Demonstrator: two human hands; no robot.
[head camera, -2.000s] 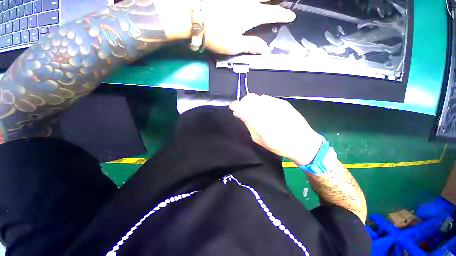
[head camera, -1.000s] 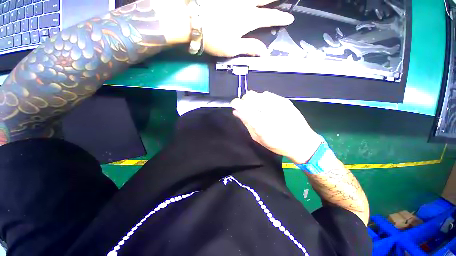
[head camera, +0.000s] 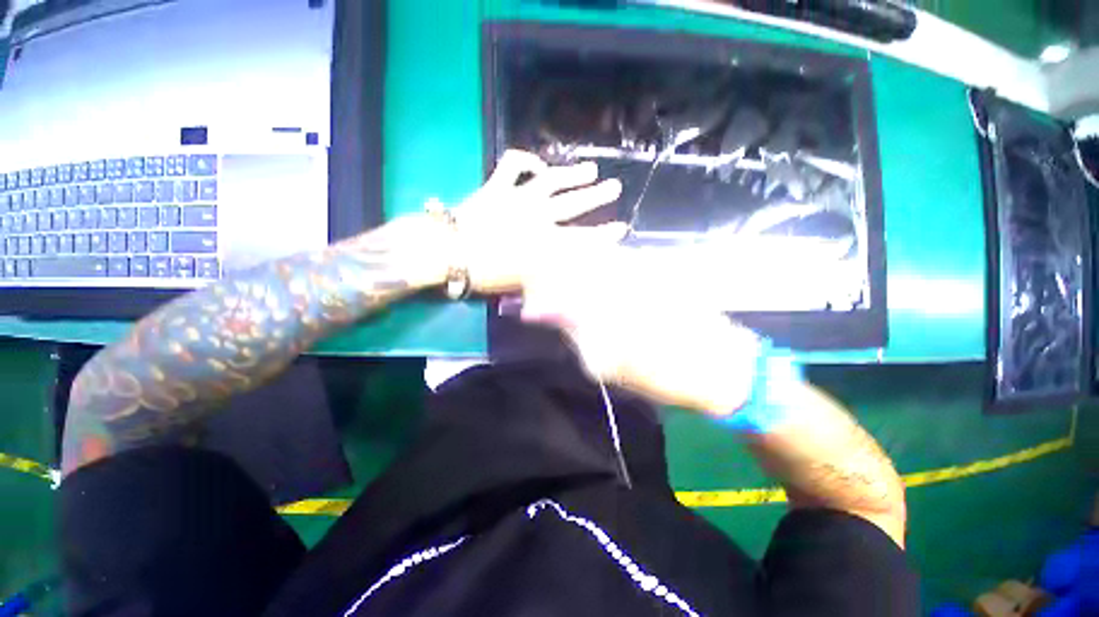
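Note:
A dark display panel (head camera: 735, 157) under wrinkled clear film lies on a black foam pad (head camera: 876, 265). My left hand (head camera: 536, 229) rests on its left part with fingers spread. My right hand (head camera: 639, 331) is blurred and overexposed at the panel's lower left edge, fingertips pointing left, close below my left hand. A thin white lead (head camera: 613, 428) hangs below my right hand over my dark clothing. The hand hides its upper end and the panel corner, so its grip cannot be made out.
A silver laptop base with keyboard (head camera: 109, 217) lies at the left. Another film-covered panel (head camera: 1039, 253) lies at the right. A black cylindrical object (head camera: 862, 15) lies at the bench rear. A yellow line (head camera: 964, 472) crosses the green floor; blue objects (head camera: 1079, 573) sit low right.
The view has shifted, showing more of the bench and whole panel. My right hand has moved up to the panel's edge, close to my left hand. The lead now hangs below my right hand.

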